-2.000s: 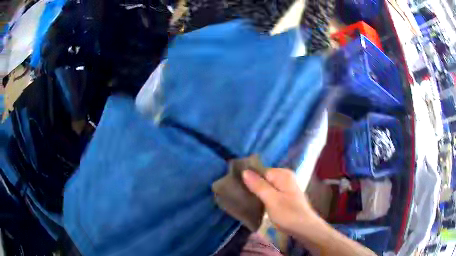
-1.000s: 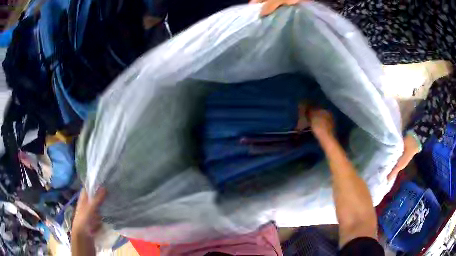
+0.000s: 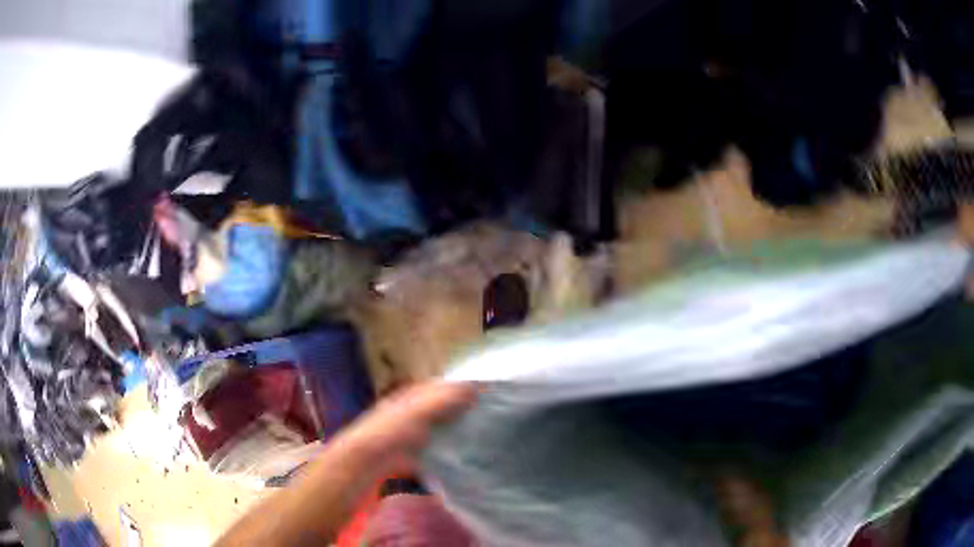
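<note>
The picture is strongly blurred. The woven sack point(image 3: 705, 347) lies open at the lower right, its whitish liner over the green rim. My left hand point(image 3: 433, 406) grips the sack's rim at its left end. A skin-coloured blur, seemingly my right hand point(image 3: 748, 511), shows low inside the sack; its fingers and anything in them cannot be made out. The inside of the sack is dark, and its contents are unclear.
Dark and blue garments point(image 3: 459, 118) are heaped at the top. A blue crate point(image 3: 336, 374) with dark red and whitish items stands at the left, near scraps point(image 3: 64, 353). Part of another person's hand shows at the right edge.
The view has swung left, so the sack now sits lower right. My left hand still holds the rim. The blue bundle inside the sack is no longer clearly visible.
</note>
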